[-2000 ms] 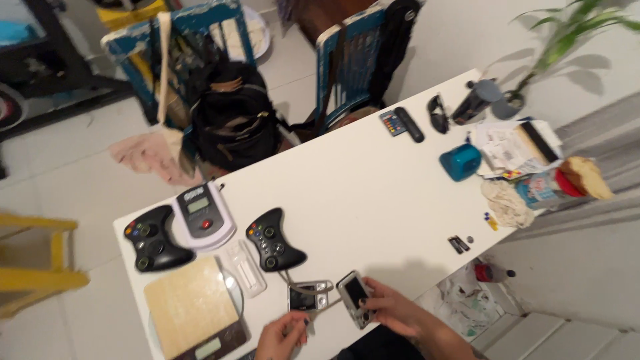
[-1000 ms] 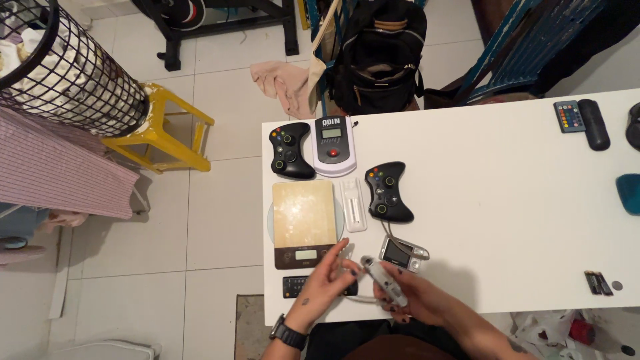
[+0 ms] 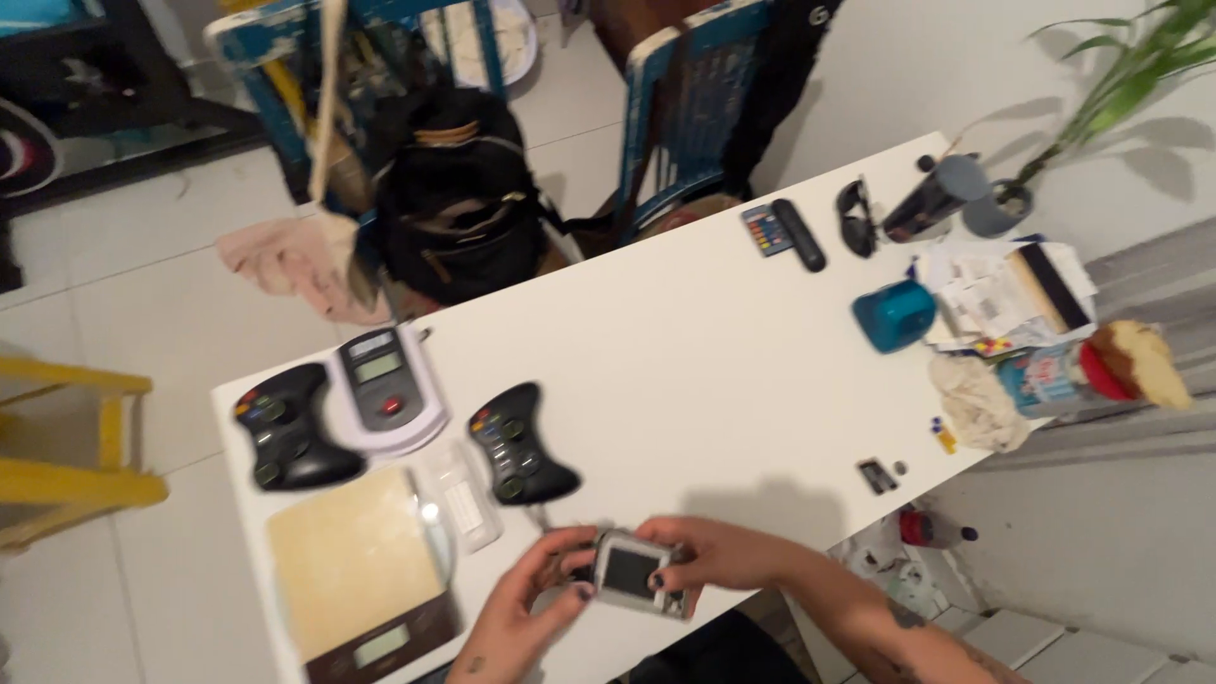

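A compact digital camera (image 3: 638, 573) with a dark screen is held over the table's near edge. My right hand (image 3: 698, 560) grips its right side, the thumb beside the screen. At its left side is my left hand (image 3: 546, 598), thumb and fingertips touching the camera's edge. Just beyond the hands lies a black game controller (image 3: 521, 445). To its left are a white plastic piece (image 3: 464, 499) and a kitchen scale (image 3: 356, 560). The second camera seen earlier is hidden, probably behind the hands.
A second controller (image 3: 293, 427) and a device with a red button (image 3: 388, 385) occupy the left end. Farther right lie batteries (image 3: 876, 476), sunglasses (image 3: 857, 218), a teal object (image 3: 894, 315), a tumbler (image 3: 936, 199) and papers (image 3: 983, 294). Chairs and a black backpack (image 3: 461, 199) stand beyond.
Both hands now meet at one camera, its screen facing up. Two seconds ago, another camera lay on the table between them. The view has swung right since one second ago.
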